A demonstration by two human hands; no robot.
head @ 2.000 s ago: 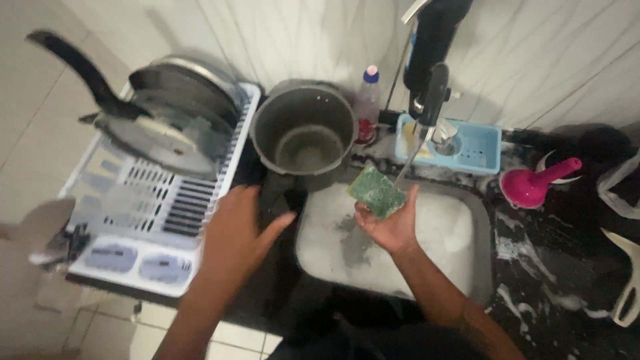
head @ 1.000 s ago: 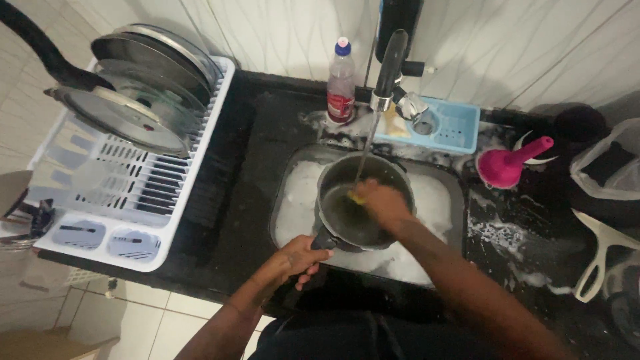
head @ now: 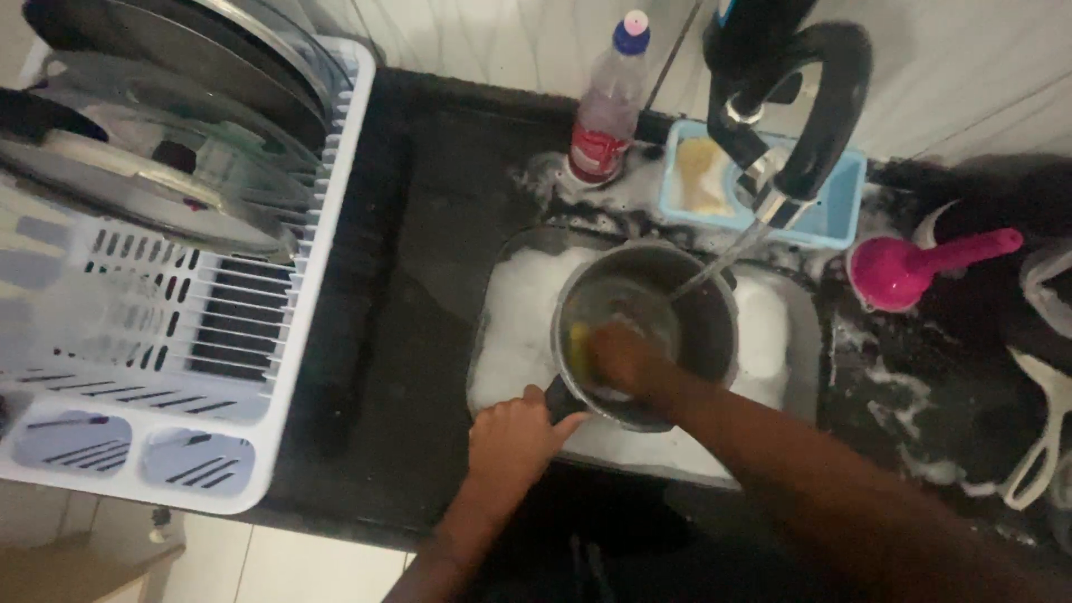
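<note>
A metal cooking pot (head: 695, 327) is held over the foam-filled sink (head: 519, 310), its mouth facing up. My left hand (head: 515, 431) grips the pot's black handle (head: 559, 400) at the lower left. Inside the pot, my right hand (head: 624, 360) presses a sponge (head: 579, 347) against the inner wall; only a yellow edge of the sponge shows, and the fingers are blurred. Water runs from the black faucet (head: 829, 109) into the pot.
A white dish rack (head: 322, 276) with pans and lids stands at left. Behind the sink are a plastic bottle (head: 605, 117) and a light blue sponge tray (head: 850, 201). A pink funnel (head: 892, 272) and a pale utensil (head: 1047, 427) lie on the right of the soapy black counter.
Two seconds ago the pot stood on the counter behind the sink, and my right hand held up the green-faced sponge. Since then my left hand has taken the handle, with the pot now at the sink.
</note>
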